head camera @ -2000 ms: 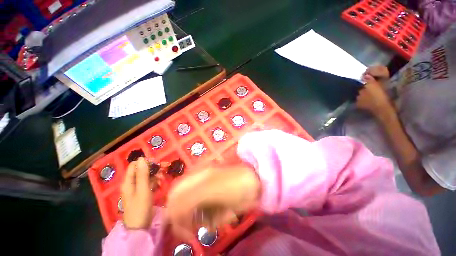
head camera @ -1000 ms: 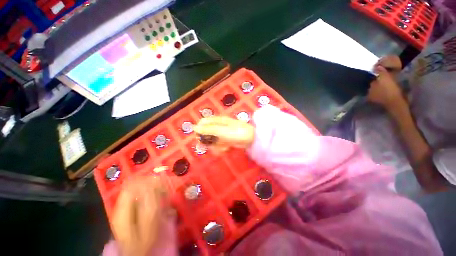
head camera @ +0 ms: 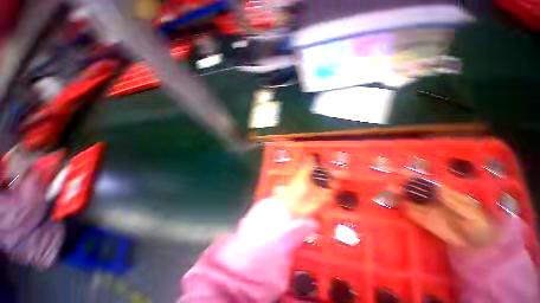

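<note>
The frame is blurred. The red watch tray (head camera: pixel 385 255) lies in front of me, with silver-faced watch heads such as this one (head camera: pixel 346 234) and dark ones such as this one (head camera: pixel 347 199) in its compartments. My left hand (head camera: pixel 303 194) is over the tray's left part, with a dark watch head (head camera: pixel 320 177) at its fingertips. My right hand (head camera: pixel 453 214) is over the right part and holds another dark watch head (head camera: pixel 420 190). Both held pieces show faint pale streaks. Several lower compartments hold dark pieces.
A brown wooden edge strip (head camera: pixel 379 133) runs behind the tray. Beyond it are a white sheet (head camera: pixel 355 105), small pale label slips (head camera: pixel 264 112) and a white tester (head camera: pixel 331 64). At the left are a red tray (head camera: pixel 79 180), a person's pink sleeve (head camera: pixel 26 219) and a blue container (head camera: pixel 102 250).
The view has swung left, so the tray now sits at the right and the neighbour with the paper is out of view. My left hand now shows a dark watch head at its fingertips.
</note>
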